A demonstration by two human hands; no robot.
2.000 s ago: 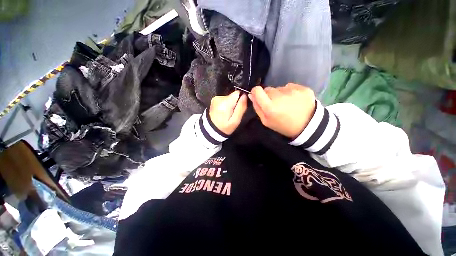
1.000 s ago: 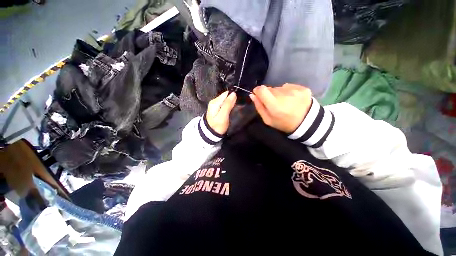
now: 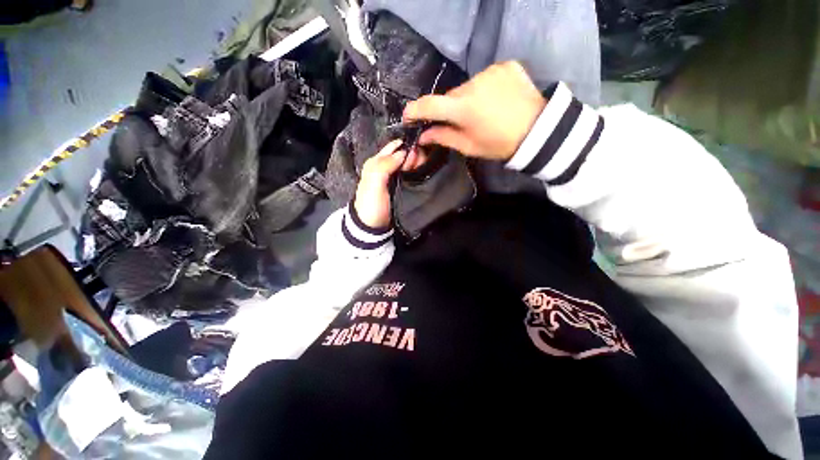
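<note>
The dark denim garment lies in front of me, with a pale stitch line on it. My left hand grips a dark folded edge of it from below. My right hand pinches the same edge from above, close to my left fingertips. A dark flap with pale outline stitching, perhaps a pocket, hangs below the hands. Snips cannot be made out in either hand. A light blue-grey denim piece lies behind my right hand.
A heap of dark denim garments lies at left. Blue denim in clear plastic is at lower left. A black plastic bag and an olive sack are at upper right. Yellow-black tape marks the floor at left.
My right hand has moved up and left over the garment. My left hand has turned and shifted slightly left. The thin line between the fingertips no longer shows; a stitched flap now shows below them.
</note>
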